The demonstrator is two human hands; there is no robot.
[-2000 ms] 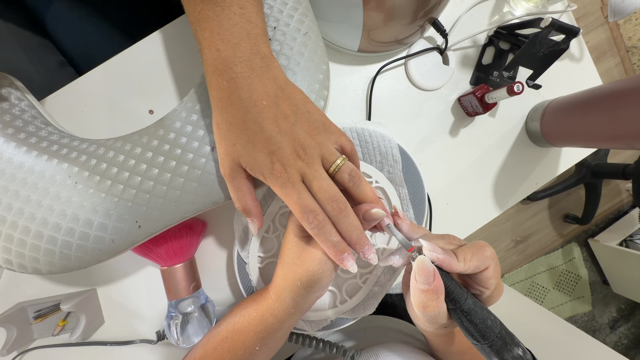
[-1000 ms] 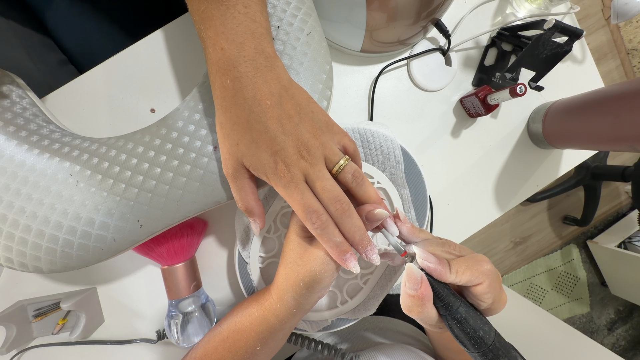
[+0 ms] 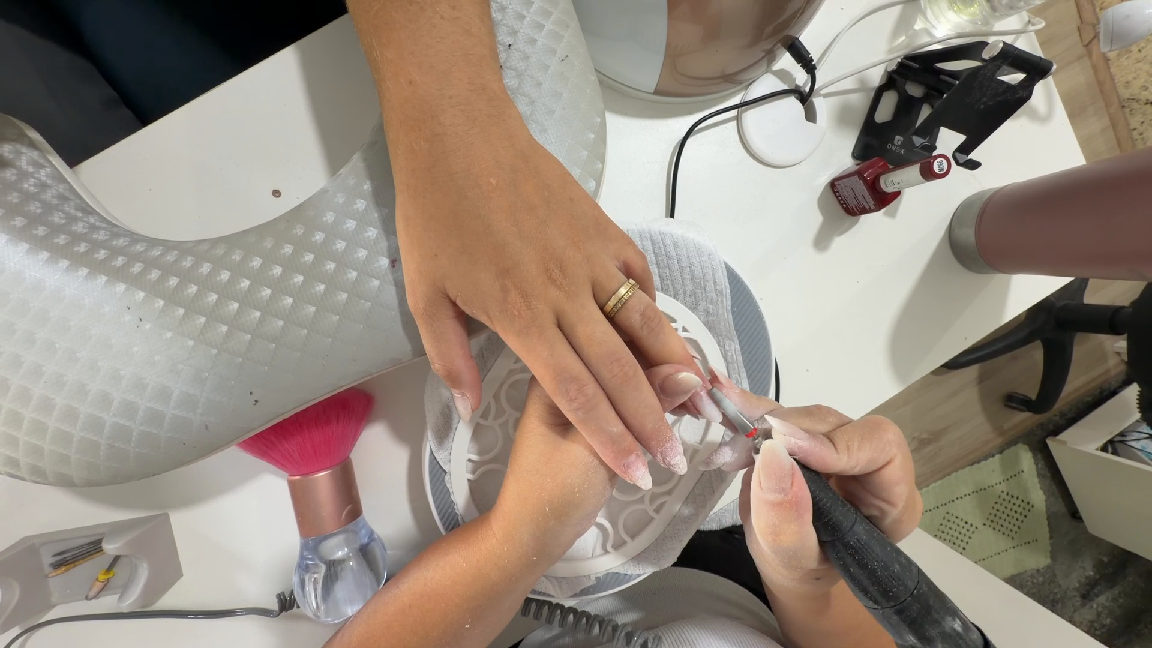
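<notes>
My left hand [image 3: 558, 468] reaches in from the bottom, mostly beneath another person's hand [image 3: 513, 234], and its thumb and fingers grip a finger of that hand near the tip. The other person's hand wears a gold ring [image 3: 621, 297], and whitish dust lies on its fingertips. My right hand [image 3: 832, 486] holds a black electric nail drill handpiece [image 3: 877, 558]; its metal bit [image 3: 733, 414] with a red band points at the gripped fingertip. Whether the bit touches the nail cannot be told. Below the hands is a white openwork grille [image 3: 621, 549] over a ribbed grey cloth [image 3: 688, 261].
A quilted silver armrest [image 3: 225, 333] spans the left. Near it are a pink dust brush [image 3: 310, 432] and a small tray [image 3: 148, 567]. At upper right stand a red nail polish bottle [image 3: 861, 187], a black stand [image 3: 963, 99], a cable [image 3: 677, 171] and a pink tumbler [image 3: 1071, 220].
My right hand and the drill have shifted slightly around the held fingertip. The other person's hand stays nearly in place, still held by my left hand.
</notes>
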